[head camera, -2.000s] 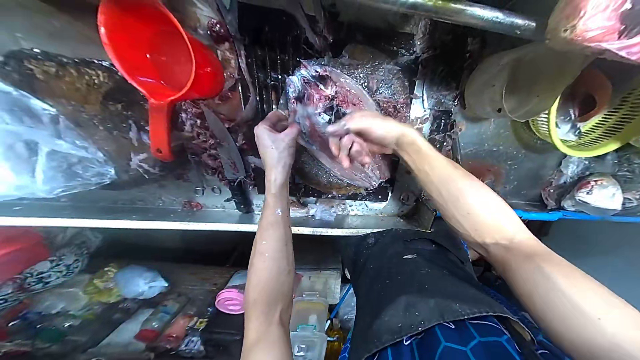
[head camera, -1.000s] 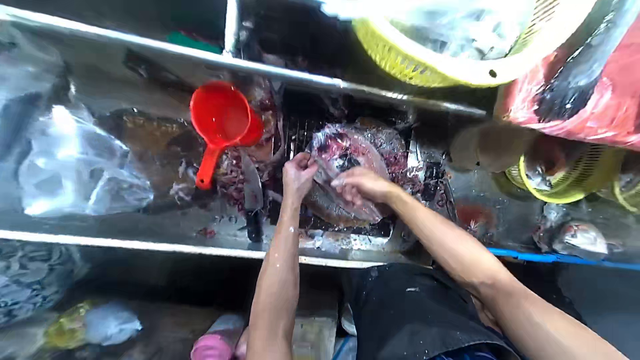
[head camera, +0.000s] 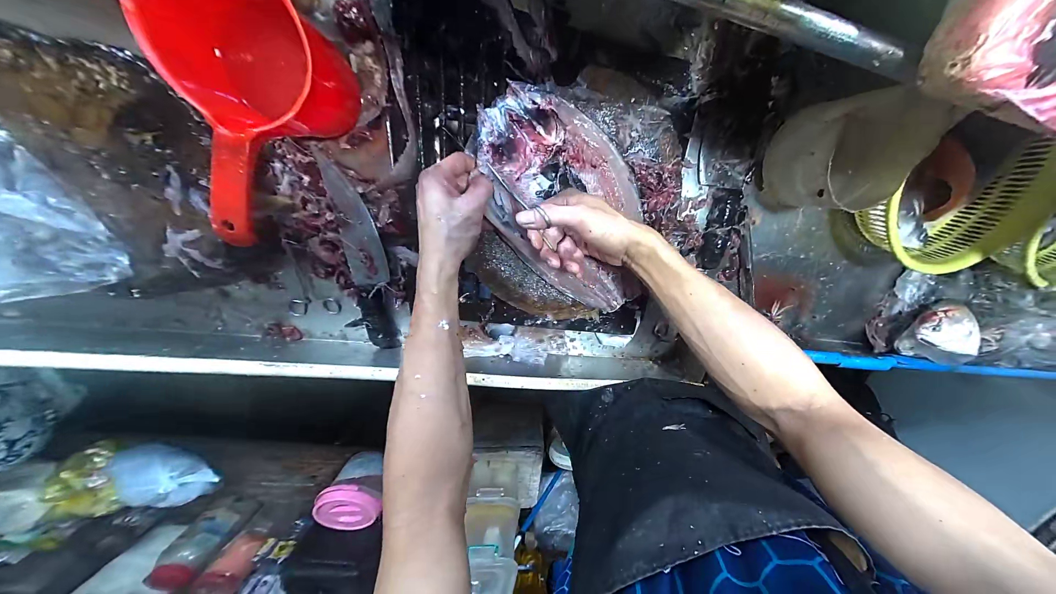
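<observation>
A fish split open (head camera: 606, 161) lies on a round, worn board (head camera: 528, 280) in the metal sink, its red inside facing up. My left hand (head camera: 450, 202) is closed at the fish's left edge and pinches that edge. My right hand (head camera: 582, 227) is over the fish's middle, fingers curled through the ring handles of a small metal tool, seemingly scissors or forceps (head camera: 544, 221); its tip is hard to make out. Left of my left hand, a knife (head camera: 355, 219) with a dark handle lies among red scraps. Ring handles of another tool (head camera: 313, 307) show near the sink's front.
A red plastic dipper (head camera: 235, 74) stands out at the upper left, beside a clear plastic bag (head camera: 49, 231). At the right are yellow-green baskets (head camera: 949, 239) and a fish head (head camera: 940, 330). A metal bar (head camera: 800, 33) crosses the upper right. The sink's front rim (head camera: 206, 363) runs below my hands.
The view has swung and come back since one second ago. Both hands stay at the fish, with only small shifts of the right hand over it.
</observation>
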